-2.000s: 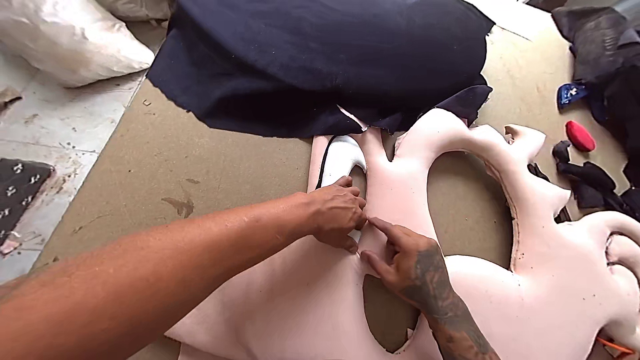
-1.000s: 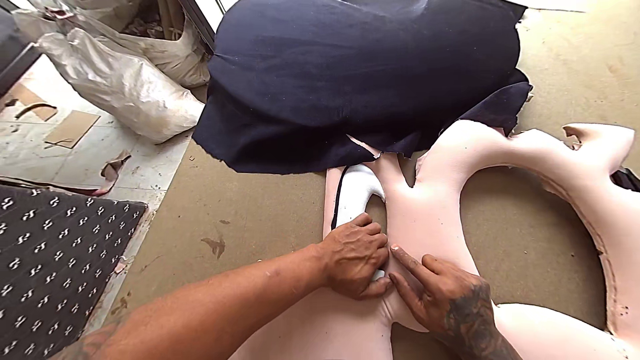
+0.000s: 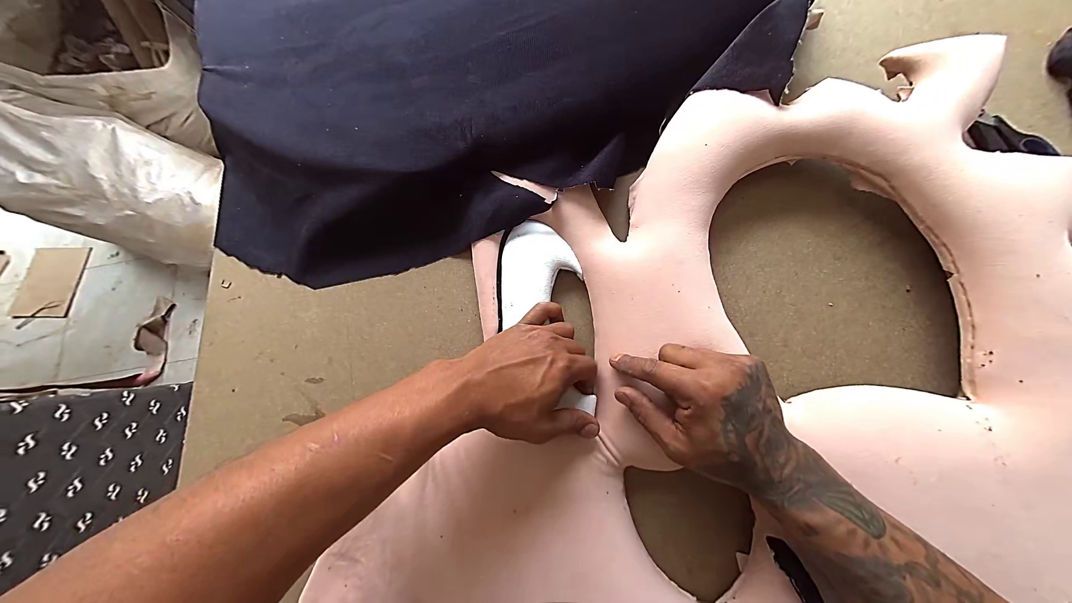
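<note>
A pale pink sheet of foam-like material [image 3: 662,293] with large cut-out openings lies across the table. On its left part rests a white curved piece [image 3: 529,251] with a dark edge, hook-shaped at the top. My left hand [image 3: 540,377] is closed over the lower part of this white piece, which shows again below the fingers. Close by on the right, my right hand [image 3: 695,402] touches the pink sheet with thumb and forefinger apart, holding nothing that shows. Dark navy fabric [image 3: 452,109] overlaps the sheet's upper end.
The brown tabletop [image 3: 335,335] shows through the openings. On the left are pale bulging sacks [image 3: 100,167], a piece of cardboard [image 3: 52,282] on the floor and a dark patterned mat [image 3: 84,469]. Dark items [image 3: 1005,138] lie at the upper right.
The view has shifted a lot and come closer to the sheet. Both hands stay beside the white piece; the right hand's fingers have moved slightly away from the left hand.
</note>
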